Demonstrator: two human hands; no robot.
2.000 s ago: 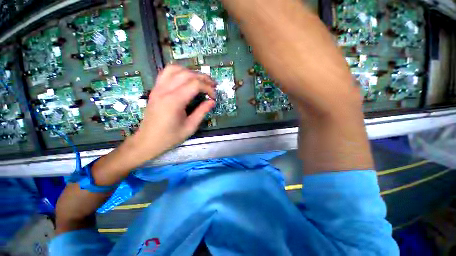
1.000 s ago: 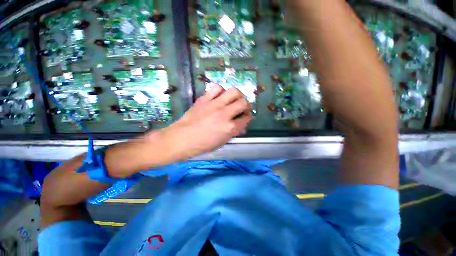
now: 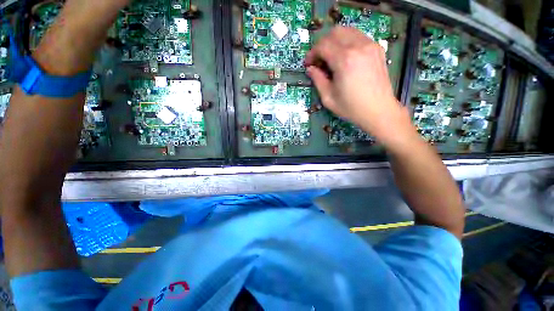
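Green circuit boards sit in a grey-green carrier pallet [image 3: 262, 74]. My right hand [image 3: 355, 76] is over the pallet, fingers curled and fingertips close together beside the right edge of an upper board [image 3: 276, 45]. Whether they hold a small part cannot be seen. It partly covers the boards to its right. The lower board [image 3: 280, 115] with a pale square shows in full. My left hand [image 3: 91, 27] is cut off by the top edge at upper left, its fingers out of the picture. A blue strap [image 3: 51, 82] is on that wrist.
Black frame bars [image 3: 226, 85] separate this pallet from others left and right. A silver rail [image 3: 243, 181] runs between the pallets and my blue smock. Brown knobs surround the boards. Whitish sheeting [image 3: 510, 197] hangs below the rail at right.
My left hand has moved from the lower boards to the upper left, partly out of the picture. My right hand has come back from beyond the top edge to over the pallet.
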